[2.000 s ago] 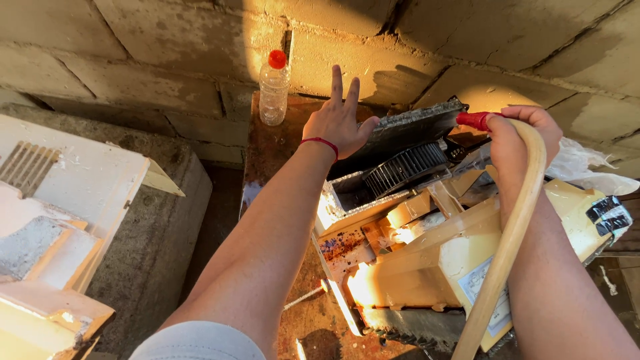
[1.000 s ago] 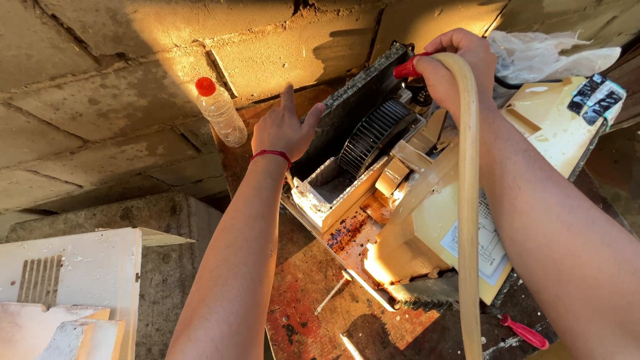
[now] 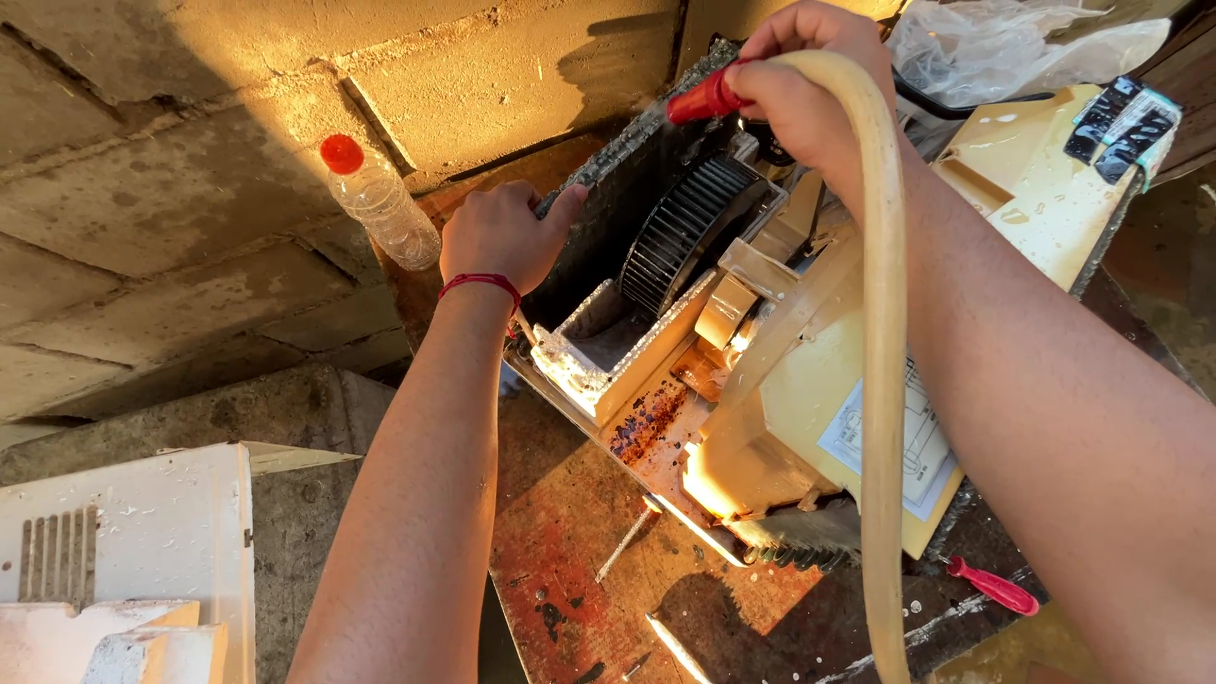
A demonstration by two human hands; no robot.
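My right hand (image 3: 817, 85) is closed around the red nozzle (image 3: 705, 95) of a pale yellow hose (image 3: 883, 313), above the far end of an opened window-type air conditioner. A faint spray shows at the nozzle's tip. My left hand (image 3: 508, 233) rests on the near end of the unit's finned coil (image 3: 622, 142), thumb along its top edge; its fingers are partly hidden. Between coil and housing sits a black blower wheel (image 3: 693, 233). The yellowish housing (image 3: 798, 380) bears a diagram label and looks wet.
A clear plastic bottle with a red cap (image 3: 385, 204) stands by the block wall (image 3: 190, 180). A white vented casing (image 3: 161, 532) lies at lower left. A pink-handled tool (image 3: 993, 584) lies on the stained work surface (image 3: 570, 551) at right. A plastic bag (image 3: 997, 47) sits behind the unit.
My left hand, raised with fingers spread two seconds ago, now sits on the coil's near end. My right hand keeps hold of the hose nozzle. The view has shifted.
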